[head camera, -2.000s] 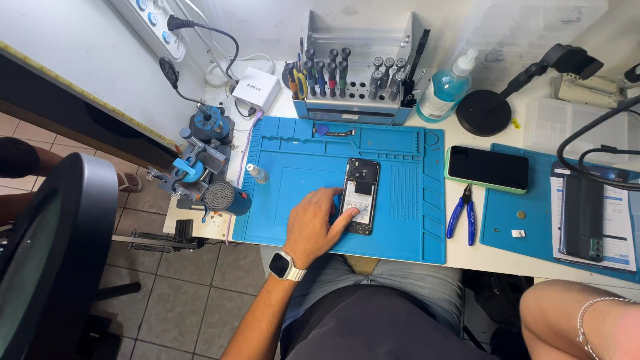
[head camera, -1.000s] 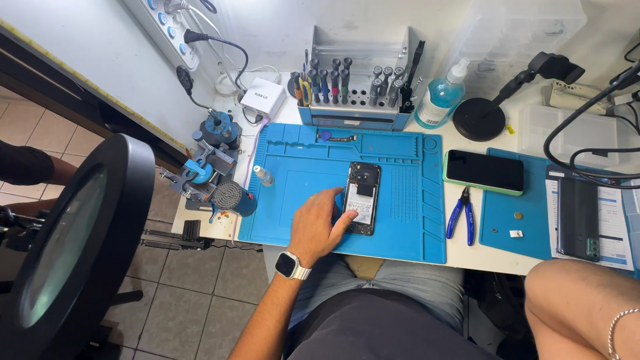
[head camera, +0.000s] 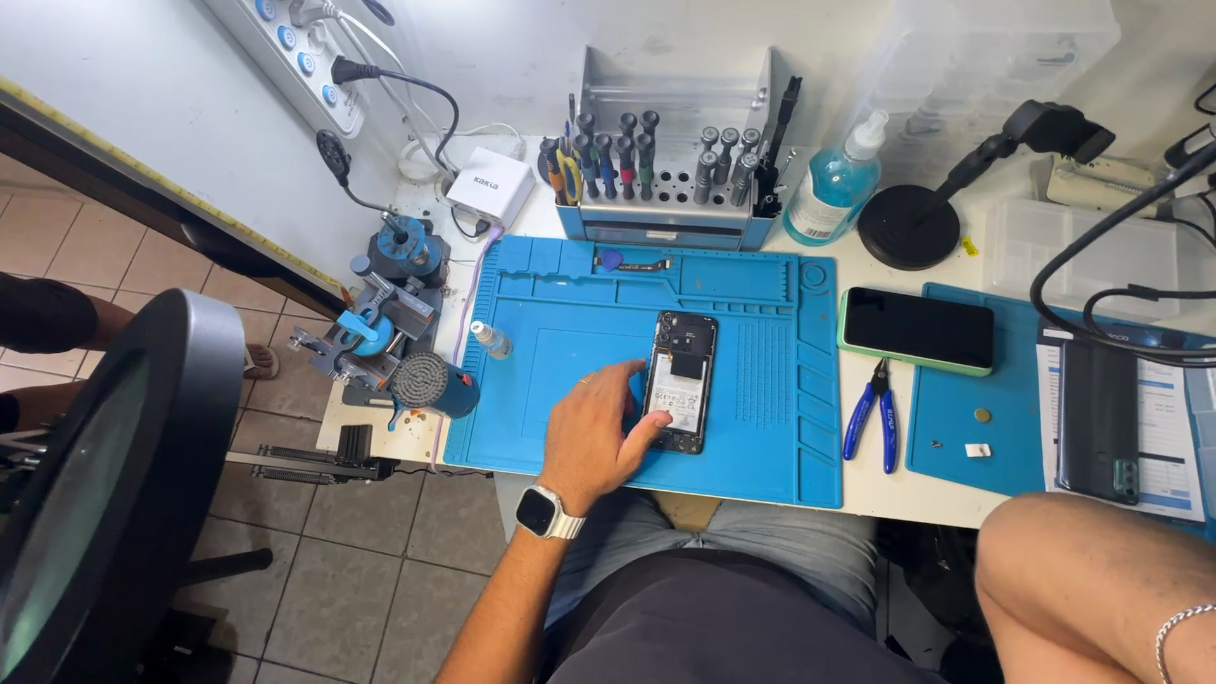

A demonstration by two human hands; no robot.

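Observation:
An opened smartphone (head camera: 680,380), its battery and inner parts showing, lies upright in view on the blue silicone repair mat (head camera: 589,332). My left hand (head camera: 598,427) rests at the phone's left side, with the thumb over the lower battery and the fingers by the left edge; a watch is on its wrist. A small clear bottle (head camera: 491,340) lies on the mat left of the phone. At the mat's top tray are a blue pick (head camera: 610,259) and a flex cable (head camera: 646,265). My right hand is outside the frame; only a bent arm with a bracelet shows at the lower right.
A screwdriver rack (head camera: 665,204) and spray bottle (head camera: 826,190) stand behind the mat. To its right lie a green-cased phone (head camera: 917,330), blue-handled nippers (head camera: 872,418) and a dark phone back (head camera: 1097,418) on papers. A clamp fixture (head camera: 375,332) and magnifier lamp (head camera: 123,475) are left.

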